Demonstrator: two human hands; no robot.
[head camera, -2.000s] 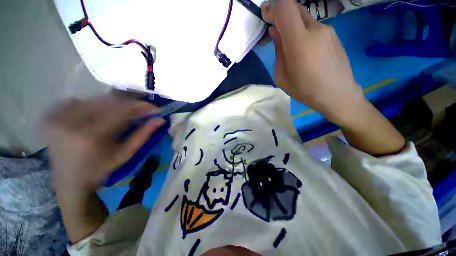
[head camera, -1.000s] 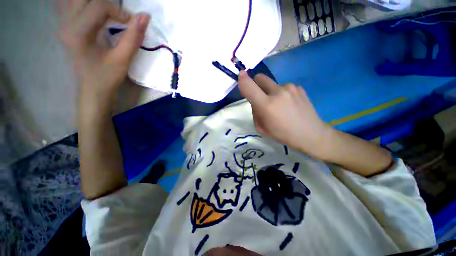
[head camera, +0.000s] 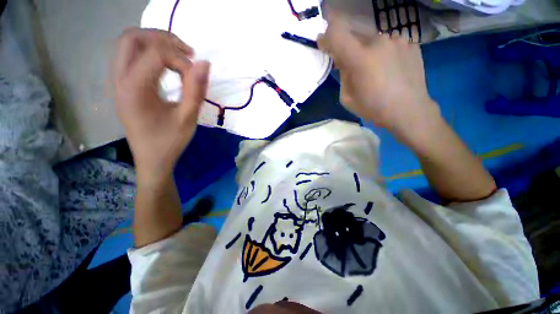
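Note:
A white many-sided plastic panel (head camera: 245, 61) lies flat at the bench's front edge. Thin red and dark wires (head camera: 242, 105) curve over it to small black end pieces, one with red showing (head camera: 279, 92) near the front corner, another (head camera: 221, 116) at the front edge, a third (head camera: 309, 13) at top right. My left hand (head camera: 161, 98) is over the panel's left side, thumb and fingertips close together; whether they pinch something small is unclear. My right hand (head camera: 384, 80) grips a slim black pen-like tool, probably tweezers (head camera: 298, 40), its tip over the panel's right part.
A dark perforated tray (head camera: 398, 19) lies at the bench's right, beside white units (head camera: 485, 5). The pale bench (head camera: 80, 73) extends left. Patterned grey cloth (head camera: 31, 172) hangs at far left. Blue floor with a yellow line (head camera: 497, 151) is on the right.
The panel has turned counterclockwise, carrying its right end piece upward and the red-marked one rightward. Since one second ago, my left hand has moved down and right, my right hand up and right.

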